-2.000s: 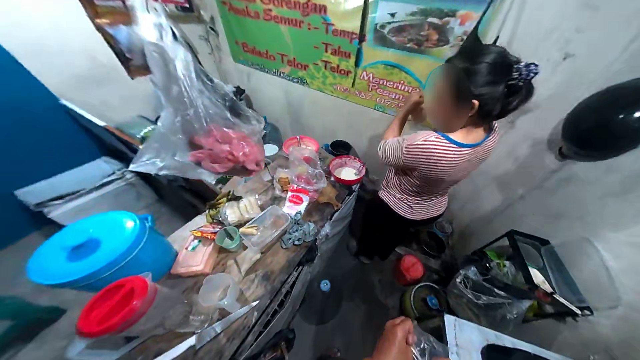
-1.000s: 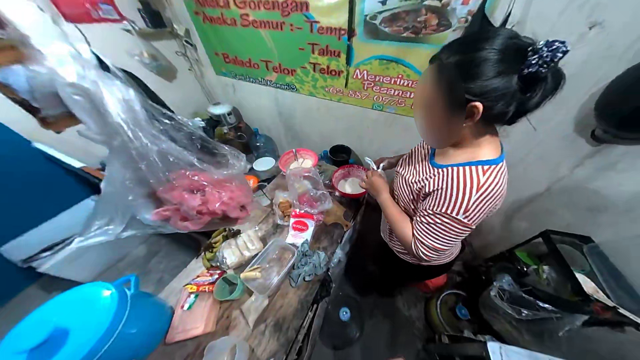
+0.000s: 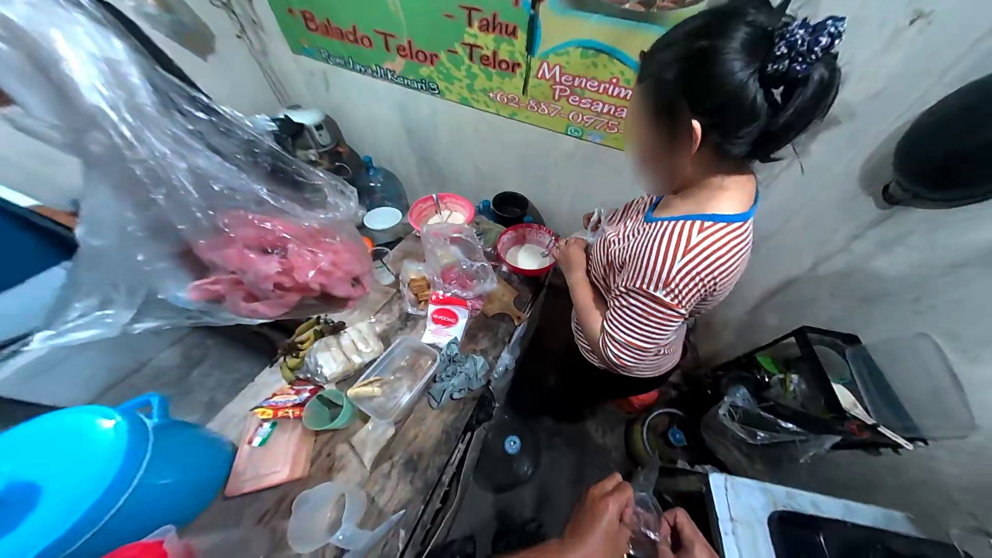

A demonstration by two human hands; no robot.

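Observation:
Low in the view, my left hand [image 3: 601, 515] pinches a clear plastic bag [image 3: 645, 518]. On the bag's other side, my right hand [image 3: 686, 535] has its fingers closed on it. The bag's contents cannot be made out. To the left stands a worn wooden table [image 3: 403, 465] bearing a clear plastic container [image 3: 397, 380], a grey cloth [image 3: 459, 373], a red and white packet [image 3: 446, 319], a green cup [image 3: 328, 409], bananas [image 3: 306, 341] and a clear measuring jug [image 3: 327, 515]. Two red bowls, one nearer [image 3: 527, 249] and one farther [image 3: 442, 213], hold a whitish mixture.
A person in a striped shirt [image 3: 651, 287] stands beyond my hands, holding a small clear bag. A large plastic bag with pink bags inside [image 3: 279, 263] hangs at left above a blue lidded bucket [image 3: 178, 465]. At right are a black rack [image 3: 821, 341] and a white-edged stove [image 3: 806, 500].
The other person's hands have come down from near the face to chest height beside the nearer red bowl. My hands, partly visible two seconds ago and out of view one second ago, show again.

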